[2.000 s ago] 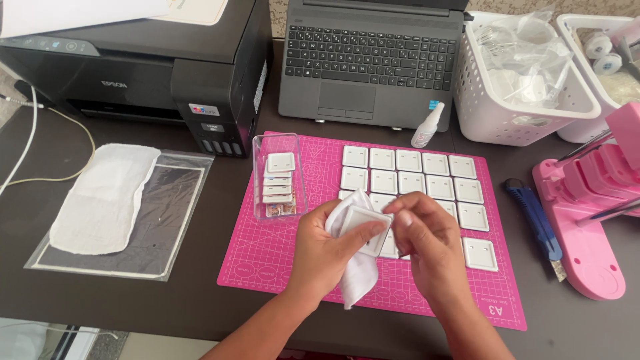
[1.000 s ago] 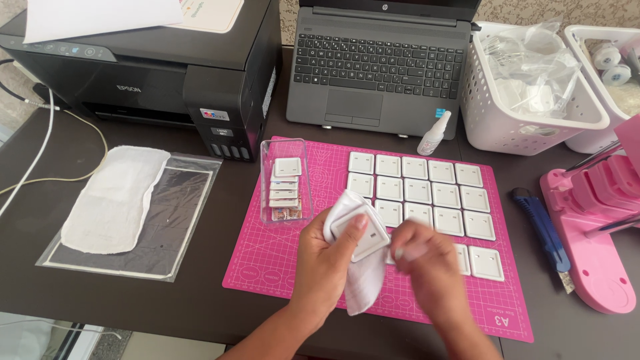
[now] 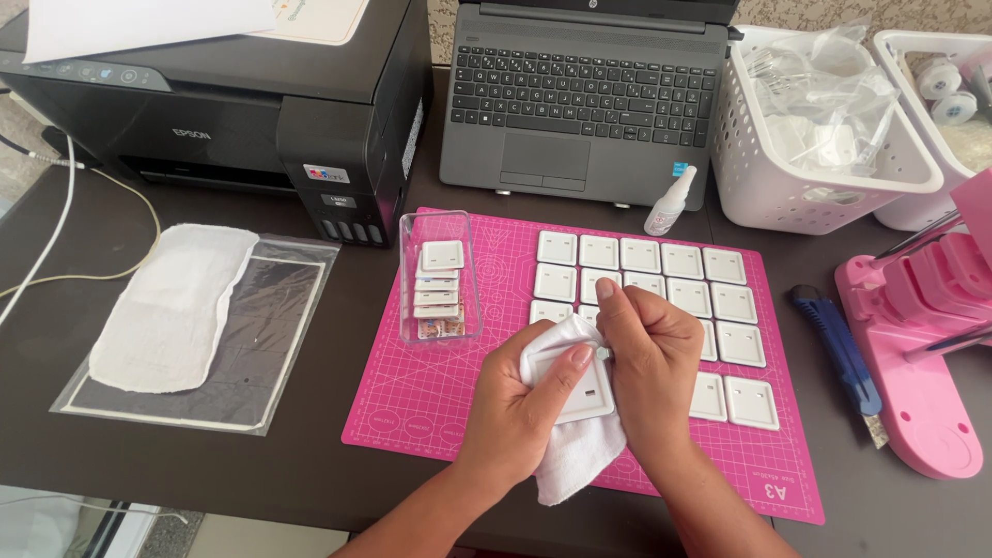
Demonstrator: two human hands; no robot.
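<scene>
My left hand (image 3: 515, 403) grips a white square plastic piece (image 3: 583, 391) with small slots, wrapped partly in a white cloth (image 3: 581, 457). Against the piece's upper edge, my right hand (image 3: 655, 364) is closed on something small, and a whitish tip shows between the two thumbs. What the fingers hide cannot be told. Rows of similar white square pieces (image 3: 688, 298) lie on a pink cutting mat (image 3: 418, 411), partly behind my hands. A clear plastic box (image 3: 474, 310) at the mat's left holds several more pieces in a stack.
A small white bottle (image 3: 666, 209) stands by the laptop (image 3: 542, 159). At right are a blue utility knife (image 3: 837, 356), a pink press-like device (image 3: 930, 403) and white baskets (image 3: 821, 186). At left, an Epson printer (image 3: 232, 139) stands behind a folded white cloth (image 3: 174, 310) on a plastic sleeve (image 3: 271, 341).
My right hand, apart from the piece and blurred a second ago, is now closed against its upper edge. My left hand still holds the piece and cloth.
</scene>
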